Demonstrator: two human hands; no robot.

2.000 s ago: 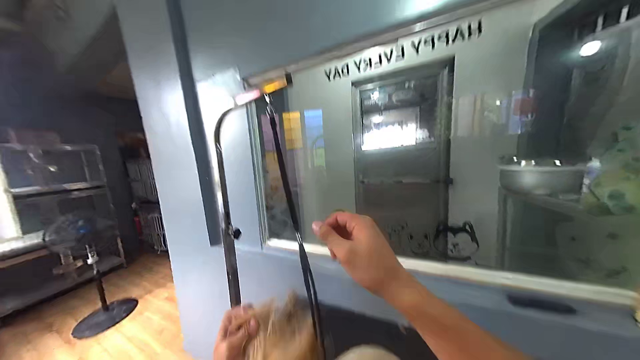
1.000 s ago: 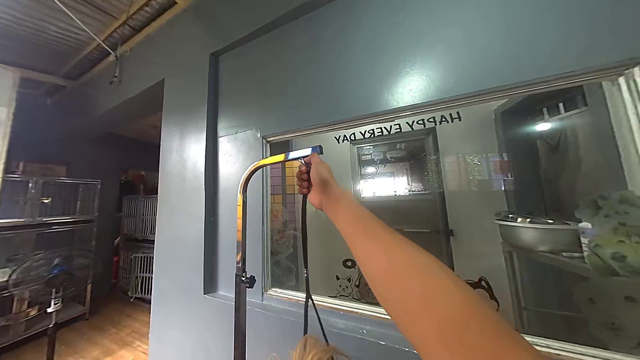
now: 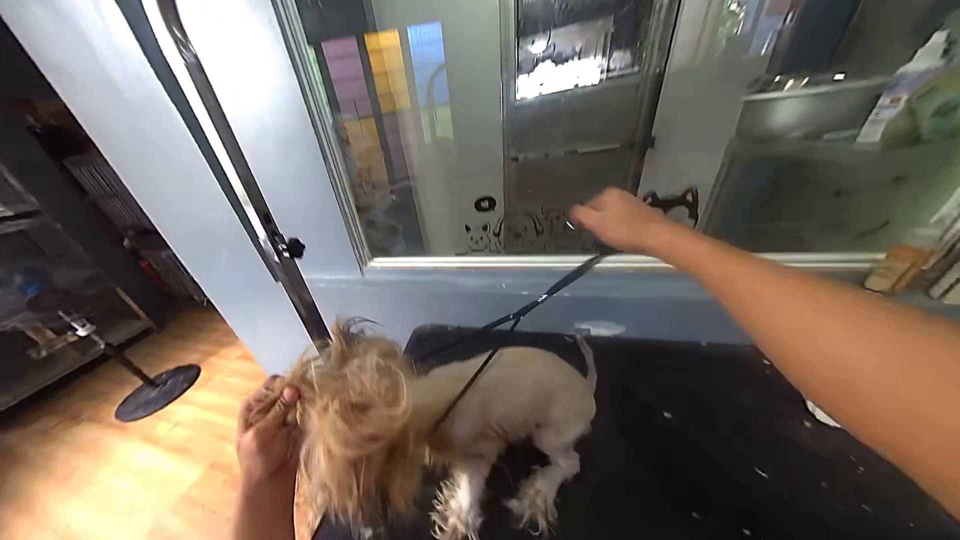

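A small dog point(image 3: 510, 394) with a close-clipped cream body and long tan hair on its head stands on a black grooming table point(image 3: 675, 450). My left hand point(image 3: 268, 431) grips hair at the side of its head. My right hand point(image 3: 619, 219) is raised in front of the window, closed on a black strap leash point(image 3: 559, 285). From there the strap slants down to the dog and splits in two, one part running to its chest behind the head. Left of the dog rises the metal grooming arm post point(image 3: 232, 154) with a black knob point(image 3: 295, 247).
A window point(image 3: 570, 259) with animal decals runs behind the table, and a steel bowl point(image 3: 810, 109) shows through it. A small box-like object point(image 3: 892, 268) stands on the sill at right. A fan's round base point(image 3: 157, 392) rests on the wooden floor at left. Hair clippings dot the table.
My right hand has come down from the top of the grooming arm, and the strap that hung there now runs to that hand. The view has tilted down.
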